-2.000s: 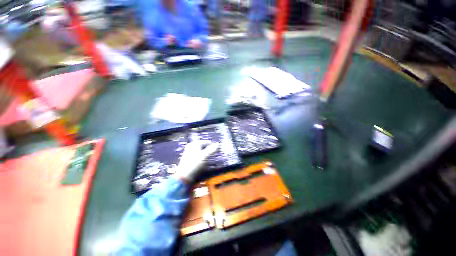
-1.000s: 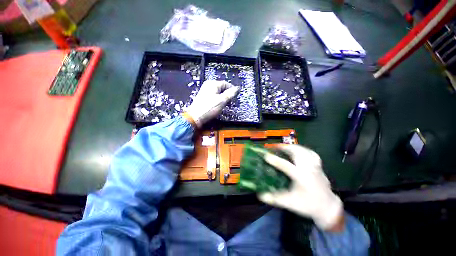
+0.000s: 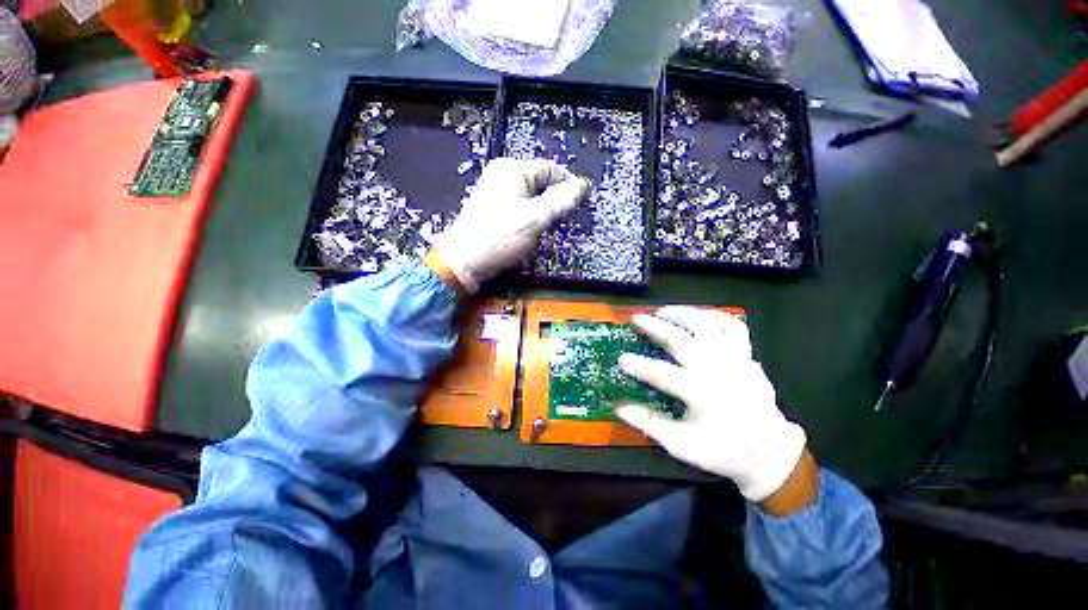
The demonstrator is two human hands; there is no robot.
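My right hand [image 3: 722, 399], in a white glove, rests with spread fingers on a green circuit board [image 3: 585, 369]. The board lies flat in the right plate of the orange-brown fixture [image 3: 531, 431]. My left hand [image 3: 507, 221], gloved, is over the middle parts tray of tiny silver screws [image 3: 618, 179], with thumb and fingertips pinched together. Whether it holds a screw cannot be seen. My left forearm covers part of the fixture's left plate [image 3: 471, 387].
Left tray [image 3: 406, 167] holds metal pieces; right tray [image 3: 730, 167] holds chunkier hardware. Electric screwdriver [image 3: 925, 310] lies right, below a pen [image 3: 871, 130] and clipboard [image 3: 907, 48]. Plastic bags [image 3: 740, 36] lie behind. Another board [image 3: 179, 137] lies on the red-orange pad [image 3: 90, 262].
My right hand has brought the circuit board down from a tilted position above the fixture to flat on its right plate. My left hand stays over the middle tray. The view has shifted closer.
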